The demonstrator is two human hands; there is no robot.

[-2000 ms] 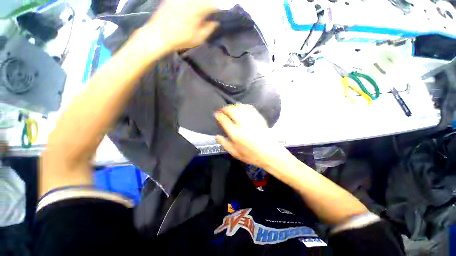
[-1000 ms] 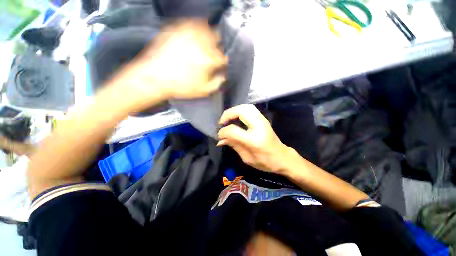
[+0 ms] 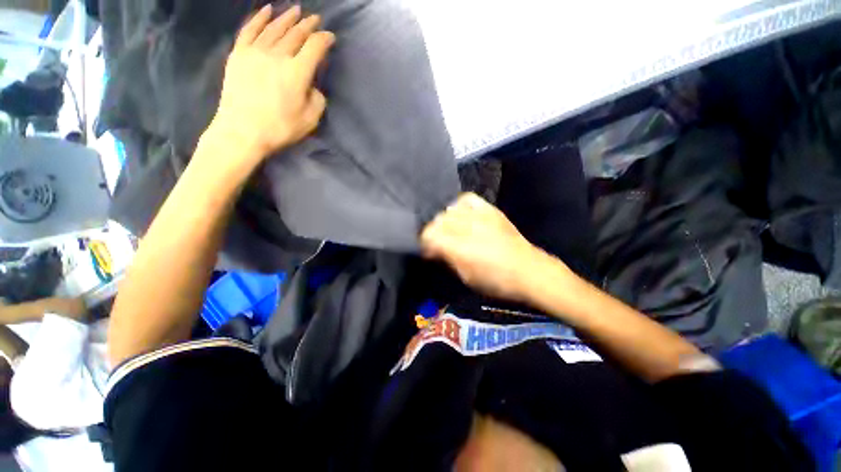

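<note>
A dark grey cloth piece [image 3: 383,111] lies over the left part of the white table and hangs past its front edge. My left hand [image 3: 277,83] lies on top of the cloth with its fingers spread. My right hand [image 3: 475,241] is closed on the near corner of the cloth, off the table edge, and the cloth stretches between both hands. More dark grey cloth [image 3: 346,313] is heaped below on my lap. The machine head and needle are out of view.
The white table [image 3: 544,64] has a ruler tape along its front edge. Blue bins [image 3: 242,297] show below at left and at lower right [image 3: 784,383]. Grey garments [image 3: 682,249] hang at right. A grey machine end [image 3: 51,184] and another person's arm [image 3: 41,311] are at left.
The view has shifted down, and the scissors and black tool have left it. My left hand has opened flat on the cloth. My right hand has closed on the cloth corner.
</note>
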